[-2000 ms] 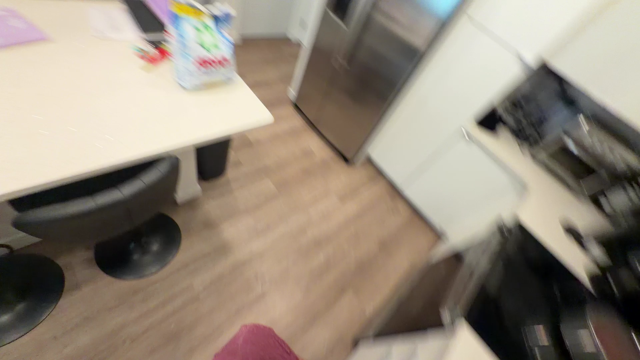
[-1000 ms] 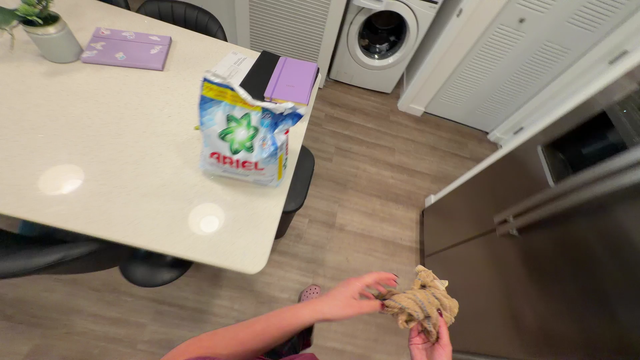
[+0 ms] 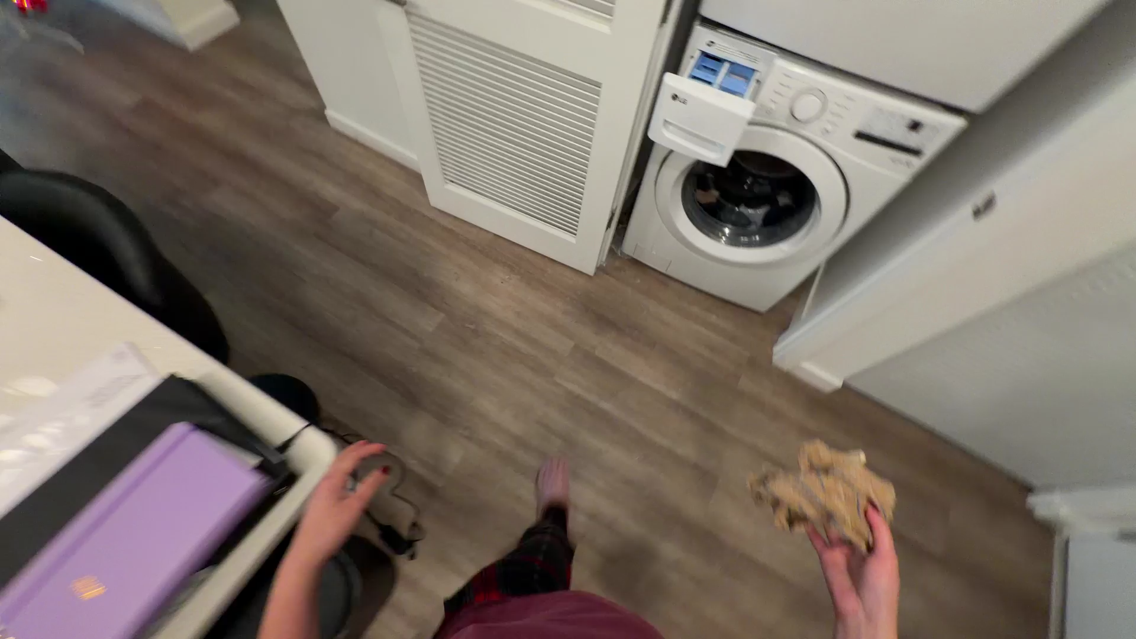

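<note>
My right hand holds a crumpled tan cloth over the floor at the lower right. My left hand is empty with its fingers apart, beside the rounded corner of the countertop. Ahead stands a white front-loading washing machine with its round door shut and dark items behind the glass. Its detergent drawer is pulled out and shows blue compartments.
A purple notebook and a black folder lie on the counter. A black chair stands beside it, and a black cable hangs near the corner. A louvered white door is left of the washer.
My hands were together at the cloth a second ago; now they are apart, and only my right hand holds it. The view has moved toward the washing machine.
</note>
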